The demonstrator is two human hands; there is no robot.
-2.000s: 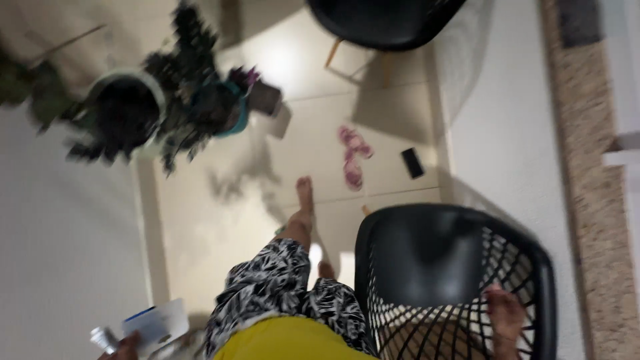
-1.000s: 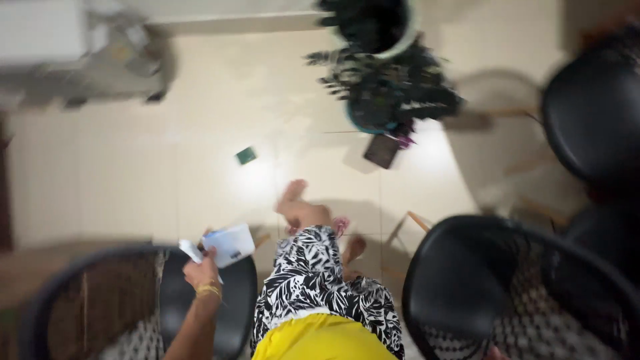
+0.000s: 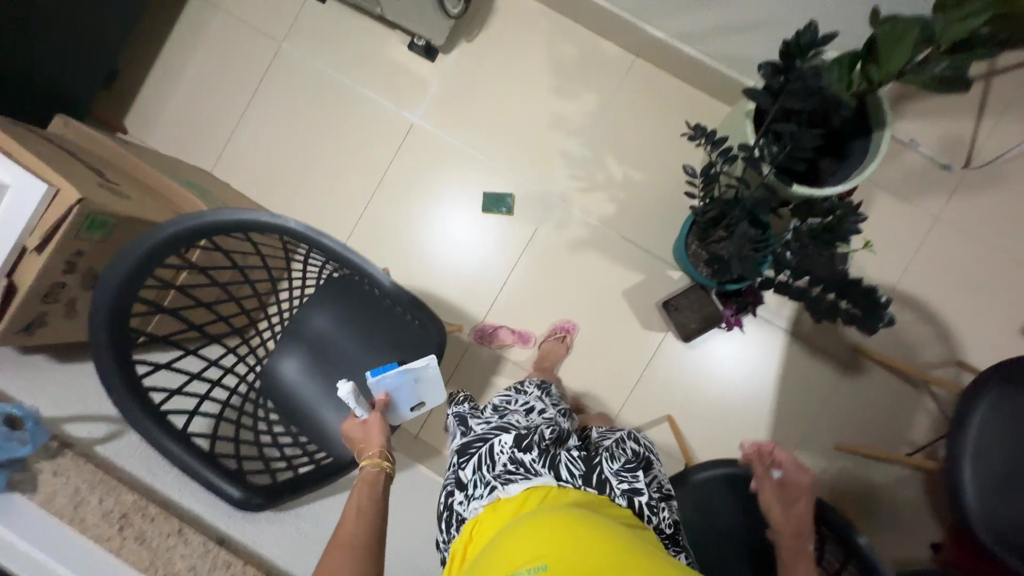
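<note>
My left hand, with thin gold bracelets at the wrist, holds a flat white plastic piece with a small oval hole, a blue item against its edge, and a white tube. It is above the seat of a black lattice-back chair. At the lower right my right hand is over another black chair; a ring shows on it, its fingers are partly curled, and I see nothing held. One foot wears a pink flip-flop; the other flip-flop lies beside it.
A small green box lies on the tiled floor. Potted plants stand at the upper right, including one in a teal pot beside a dark square pot. Cardboard boxes are at the left, another black chair at the right.
The view has swung strongly. My left hand still holds the white piece and the tube. One foot is now in a pink flip-flop; two seconds ago the pair lay apart from the bare foot.
</note>
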